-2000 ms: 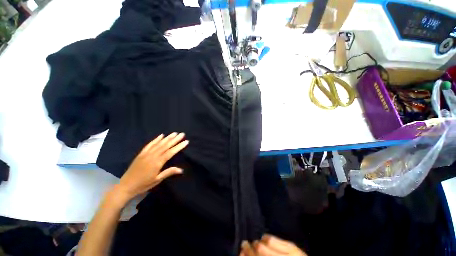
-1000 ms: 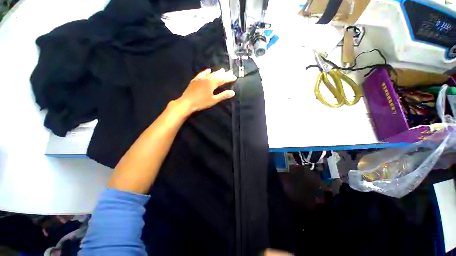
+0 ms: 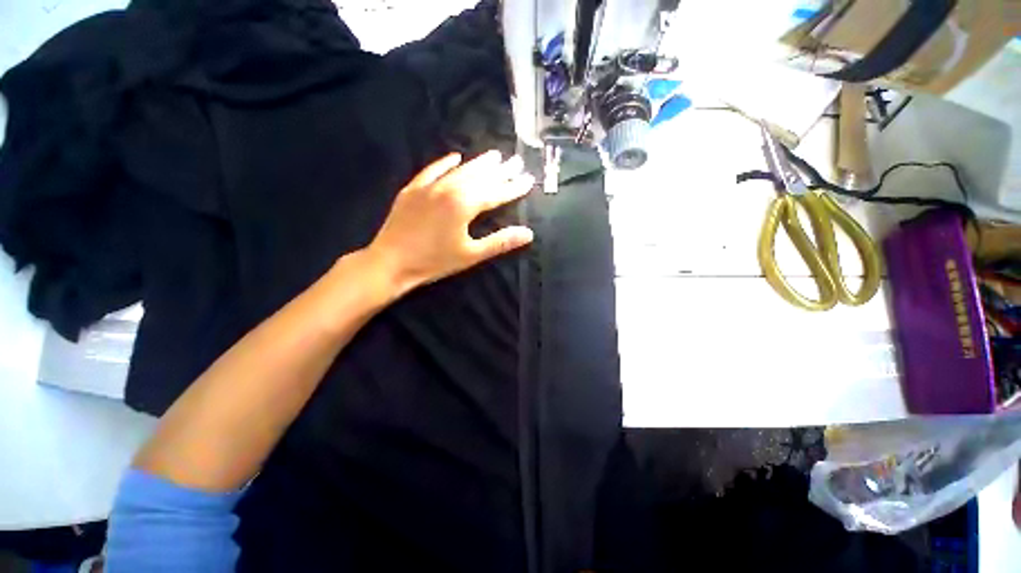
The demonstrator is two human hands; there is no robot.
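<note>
A large black garment piece [image 3: 336, 369] lies over the table and hangs past its front edge. A narrow straight black strip [image 3: 540, 392] runs along it towards the presser foot [image 3: 551, 168]. My left hand [image 3: 448, 218] lies on the cloth just left of the foot, palm down, fingers apart, with the fingertips beside the strip. It grips nothing that I can see. The ribbed grey knob [image 3: 627, 143] is right of the foot. My right hand is out of the picture, apart from a possible tiny skin-coloured spot at the bottom edge.
Scissors with gold handles [image 3: 823, 246] lie right of the needle, beside a black cord [image 3: 896, 199]. A purple box [image 3: 943, 313] stands at the far right. A crumpled clear plastic bag [image 3: 907, 476] hangs at the table edge. Cardboard with a black strap [image 3: 912, 39] is at the top right.
My left hand has moved from the lower left up to beside the presser foot. My right hand has dropped out at the bottom. The view has moved closer to the needle.
</note>
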